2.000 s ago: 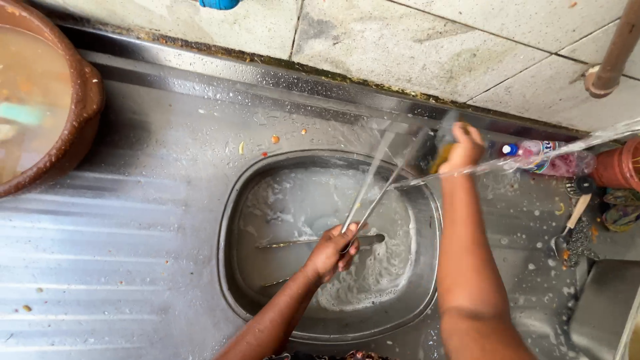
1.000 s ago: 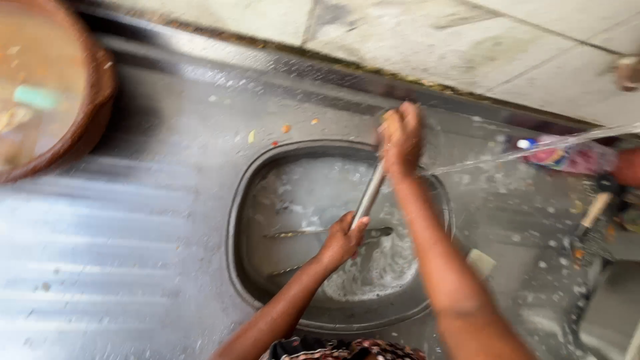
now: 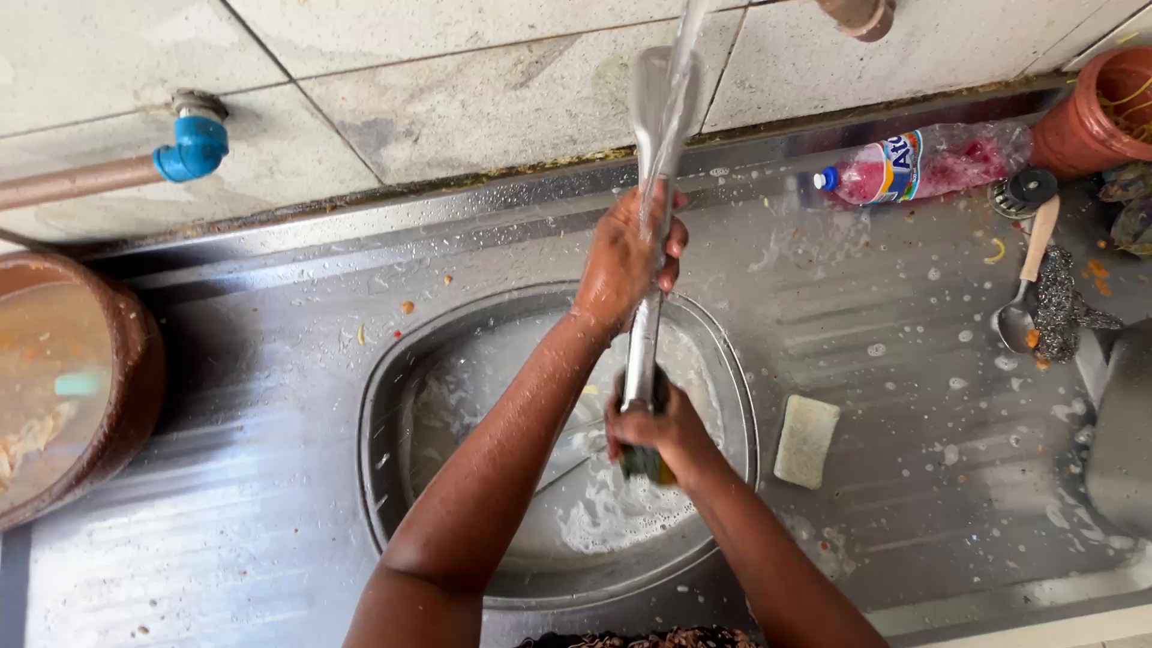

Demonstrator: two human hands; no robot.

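Observation:
Metal tongs (image 3: 646, 333) point up toward the wall, above an oval metal basin (image 3: 371, 450) of cloudy, foamy water. My left hand (image 3: 625, 261) is closed around their middle, under a stream of water (image 3: 681, 72) falling along them. At their lower end my right hand (image 3: 661, 427) grips them with a dark green and yellow scouring sponge (image 3: 646, 461), partly hidden by the fingers. A long thin utensil (image 3: 562, 477) lies in the basin water.
A brown tub (image 3: 135, 360) of murky water stands left. On the right lie a pale soap bar (image 3: 807, 441), a plastic bottle (image 3: 936, 164), a wooden-handled spoon (image 3: 1017, 317) and steel wool (image 3: 1062, 306), with a reddish-brown pot (image 3: 1084, 117) behind. Pipes (image 3: 85, 183) run along the tiled wall.
The tongs have moved up from over the basin into the water stream. My left hand has risen along with them, while my right hand has come down to their lower end.

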